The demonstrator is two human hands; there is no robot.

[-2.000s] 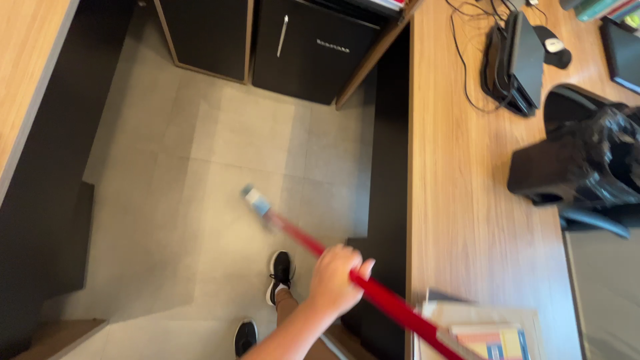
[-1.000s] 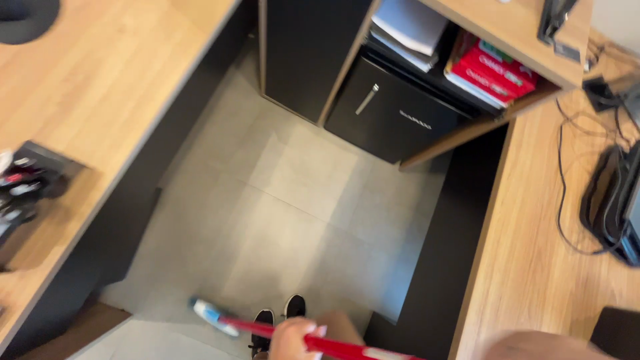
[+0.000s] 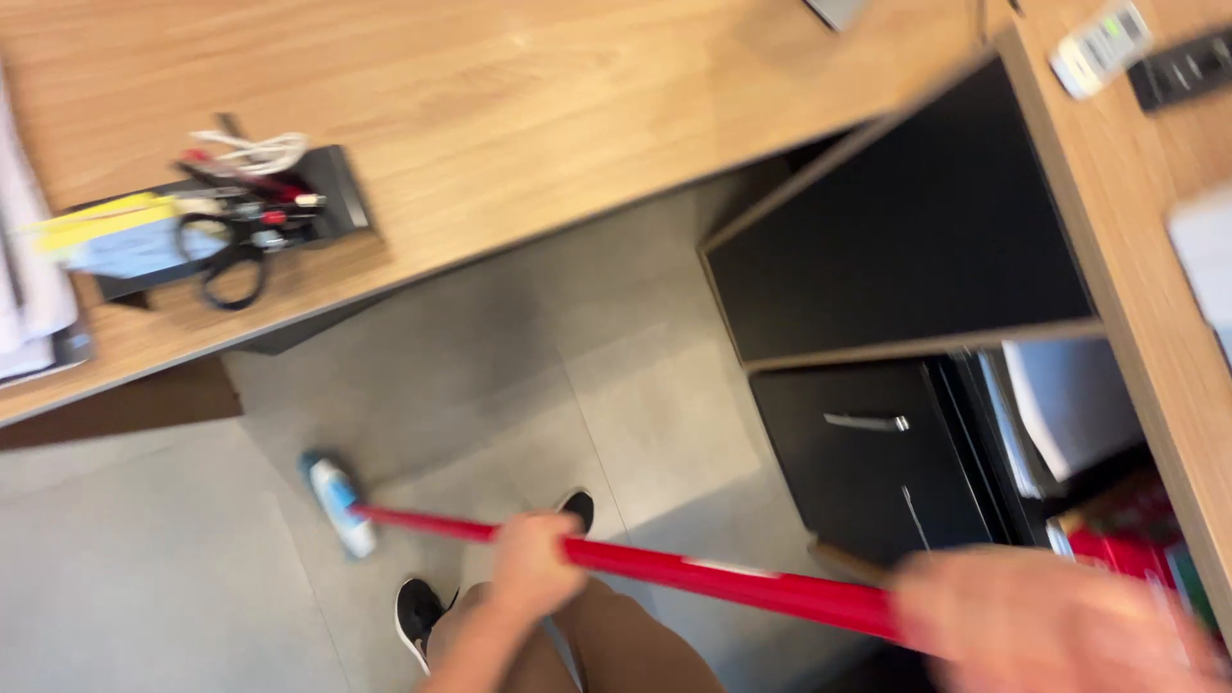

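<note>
A broom with a red pole (image 3: 674, 570) slants across the lower part of the head view. Its blurred white and blue head (image 3: 339, 505) rests on the grey tiled floor, left of the wearer's black shoes. My left hand (image 3: 541, 566) is closed around the pole's middle, above the legs. My right hand (image 3: 1039, 616), large and blurred at the lower right, grips the pole's upper end, which it hides.
A wooden desk (image 3: 539, 115) runs across the top, with scissors (image 3: 231, 260) and sticky notes (image 3: 125, 231) in an organizer near its edge. At the right stand a black cabinet panel (image 3: 895, 241), a small black fridge (image 3: 847, 462) and shelved papers (image 3: 1068, 404).
The view has turned strongly toward the left desk. The broom head, beyond the shoes two seconds ago, is now left of them. My right hand has come into clear view on the pole.
</note>
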